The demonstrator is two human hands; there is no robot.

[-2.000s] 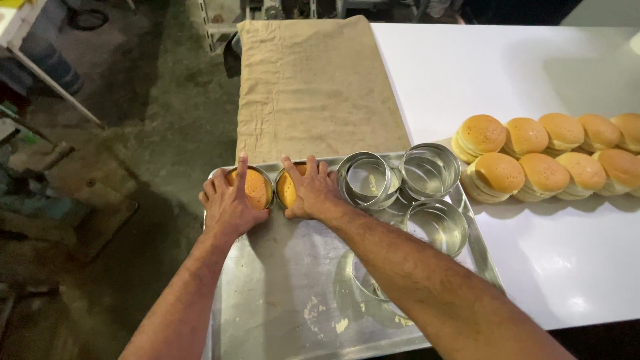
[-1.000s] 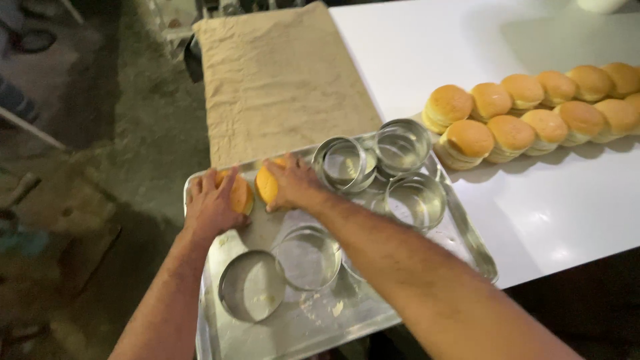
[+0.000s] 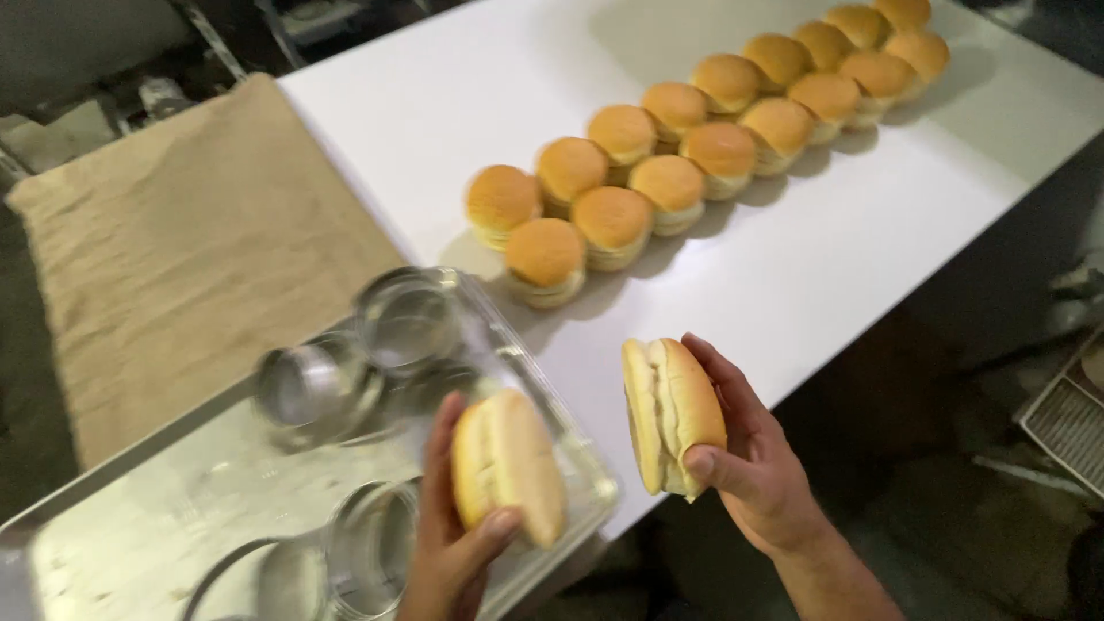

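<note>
My left hand [image 3: 457, 535] grips a round bread bun [image 3: 507, 466], turned on its side, above the right edge of the metal baking tray [image 3: 121, 526]. Another bun [image 3: 674, 414], also on edge with a pale seam around its side, is in my right hand [image 3: 755, 457], just beyond the tray's corner and near the table edge. Several metal ring molds [image 3: 405, 321] stand on the tray, some touching or overlapping. On the white table [image 3: 431, 112], two rows of golden-topped buns [image 3: 545, 252] run toward the far right.
A brown cloth or paper sheet [image 3: 190, 250] lies behind the tray, at the table's left end. The table's near edge slants up to the right. Past it, at the far right, a ribbed rack or grate [image 3: 1074, 423] stands low.
Both hands have lifted the two buns off the tray's far left part, out of their rings, and carried them right. The view has swung to the right.
</note>
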